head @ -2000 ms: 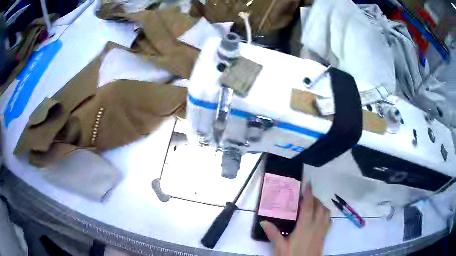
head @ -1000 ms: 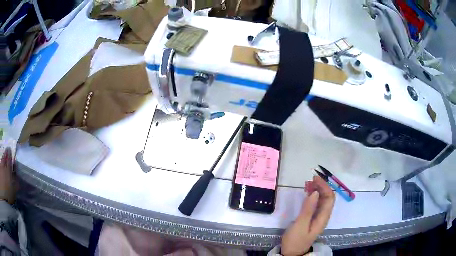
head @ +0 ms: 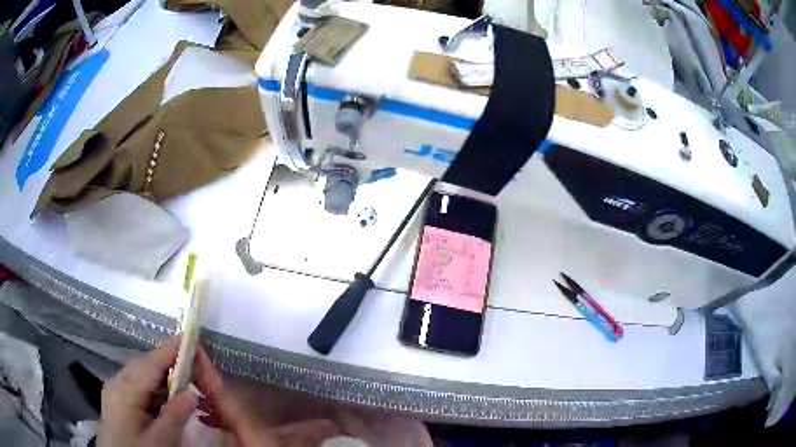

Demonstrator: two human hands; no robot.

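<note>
My left hand (head: 135, 395) and my right hand (head: 223, 403) are together at the lower left, near the table's front edge. They hold a thin pale notebook (head: 186, 336), seen edge-on, with a yellow-green strip at its top. Its pages cannot be seen. The smartphone (head: 450, 272) lies face up in front of the machine, its screen pink and black. The screwdriver (head: 341, 314) lies just left of it, black handle towards the front edge, shaft reaching up beside the phone's top.
The white lockstitch machine (head: 410, 127) stands across the table. Brown garment panels (head: 201, 135) with a pale piece lie at the left. Thread snips (head: 591, 307) lie right of the phone. The printed ruler edge (head: 288, 381) runs along the front.
My right hand has left the phone and moved left across the front edge. My left hand has come in from the left edge. Both now hold the notebook. The phone and screwdriver lie as before.
</note>
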